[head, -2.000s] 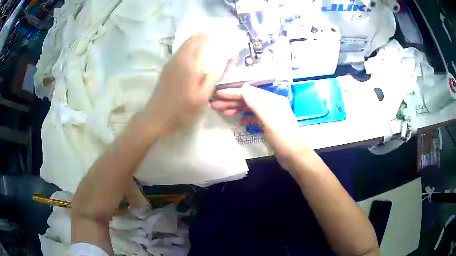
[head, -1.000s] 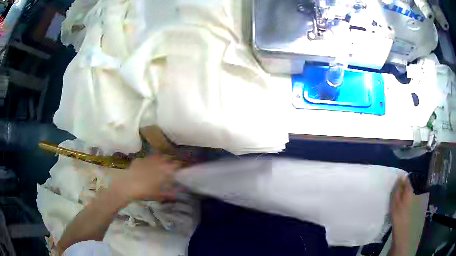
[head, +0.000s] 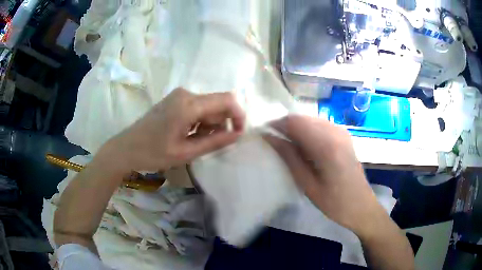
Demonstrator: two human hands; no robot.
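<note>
A white fabric piece (head: 246, 184) hangs blurred between my hands, above my dark blue lap. My left hand (head: 198, 129) is at its upper left edge, thumb and fingers pinched on the cloth. My right hand (head: 312, 153) is at its upper right edge, with the fingers partly hidden behind the cloth. Another white panel (head: 378, 198) lies on my lap, partly behind my right forearm. The sewing machine's needle area (head: 346, 45) is at the upper right, away from both hands.
A large cream cloth heap (head: 124, 100) covers the left. A blue tray (head: 396, 118) lies below the grey metal plate (head: 309, 52). More cream cloth (head: 153, 227) hangs at lower left by a yellow-gold bar (head: 63, 162). White scraps (head: 454, 105) lie at right.
Both hands have come together from far apart and risen over the lap. The cloth piece between them now hangs down. Another white panel shows on the lap.
</note>
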